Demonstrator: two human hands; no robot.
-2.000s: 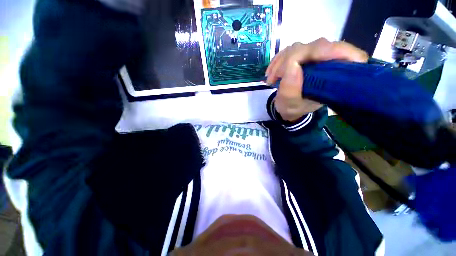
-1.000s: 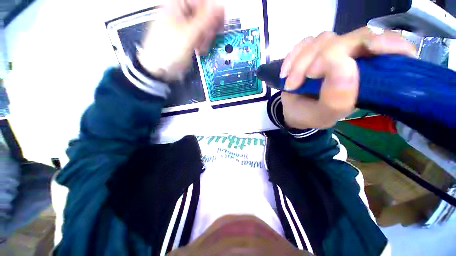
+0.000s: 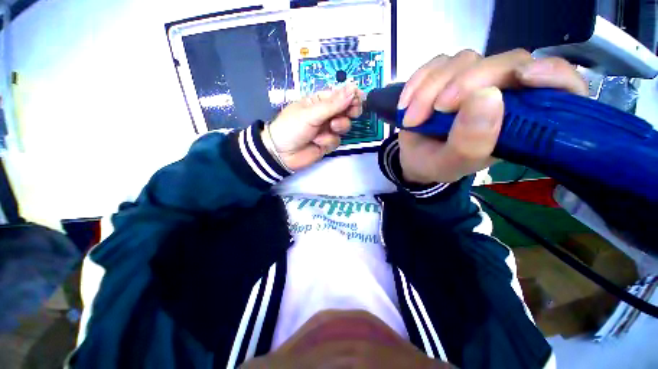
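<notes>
My right hand is wrapped around the thick blue electric screwdriver, whose dark nose points left. My left hand has thumb and fingers pinched right at the driver's nose, over the board; a tiny speck like a screw shows at the fingertips, too small to see clearly. The green circuit board lies in the right half of the white-edged device housing, its lower part partly hidden by my left hand. The glossy dark panel fills the left half.
The housing lies on a white-covered table. A black and white piece of equipment stands at the upper right. A thin black cable runs below the driver at right, past brown cartons.
My left hand has come back from beyond the view and over the housing, down to the driver's nose, its fingers now pinched. The driver, now close to the board, stays in my right hand.
</notes>
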